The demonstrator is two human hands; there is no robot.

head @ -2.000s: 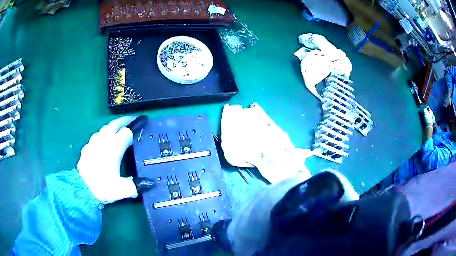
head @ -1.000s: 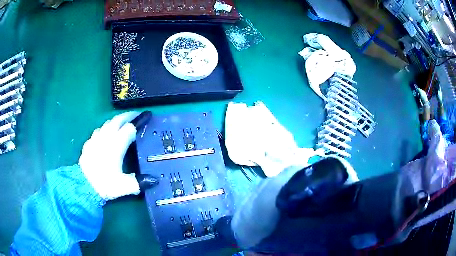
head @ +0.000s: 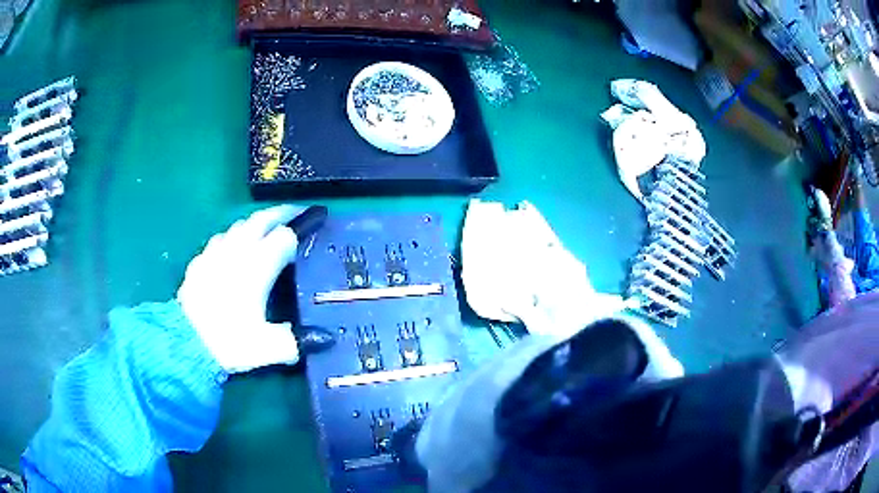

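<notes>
The dark blue fixture plate point(head: 386, 318) lies in front of me, with three silvery heatsink strips and black transistors point(head: 369, 349) in pairs showing in its cutouts. My left hand point(head: 241, 289), in a white glove with black fingertips, holds the plate's left edge between thumb and fingers. My right hand point(head: 472, 414), gloved, is wrapped around the large black electric screwdriver point(head: 655, 414). Its nose is at the lower right transistor of the bottom row, and the hand and tool hide that spot. A crumpled white cloth point(head: 525, 265) lies right of the plate.
Behind the plate is a black tray point(head: 376, 186) with a white screw dish point(head: 400, 108); a reddish-brown board point(head: 366, 19) is behind it. Heatsink rows stand at left point(head: 34, 178) and right point(head: 672, 241), with another white cloth point(head: 655, 130). A co-worker's gloved hand point(head: 827, 236) shows at far right.
The view has shifted, so the plate, tray and cloths appear farther right. The screwdriver nose has moved slightly left relative to the bottom row. My left hand keeps its hold on the plate.
</notes>
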